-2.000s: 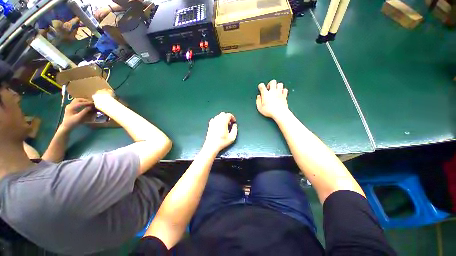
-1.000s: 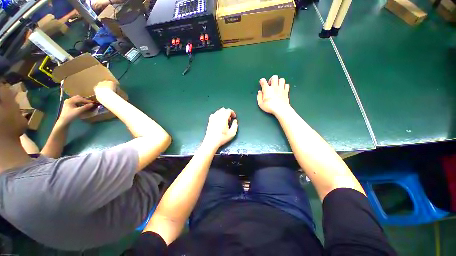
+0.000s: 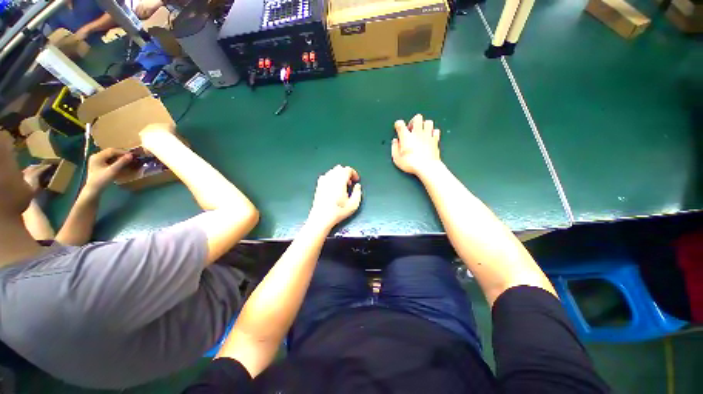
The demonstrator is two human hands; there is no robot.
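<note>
My left hand (image 3: 336, 194) rests on the green bench top (image 3: 308, 135) near its front edge. Its fingers are loosely curled, with a gap at the thumb, and nothing shows in it. My right hand (image 3: 416, 145) lies farther forward and to the right, palm down on the bench, fingers apart and empty. Neither hand touches a box. To the left, another worker's hands are at an open mailer box (image 3: 122, 115) with its lid standing up. Its contents are mostly hidden.
A worker in a grey shirt (image 3: 116, 300) sits close on my left. At the back stand a black unit with red terminals (image 3: 281, 46), its short lead (image 3: 285, 98), and a large carton (image 3: 387, 37). Pale legs (image 3: 509, 29) stand beside the seam. A blue stool (image 3: 613, 304) is below right.
My hands keep nearly the same pose on the bench. The view has shifted slightly. The neighbour's mailer box is turned a little, and another hand and small box show more at the far left.
</note>
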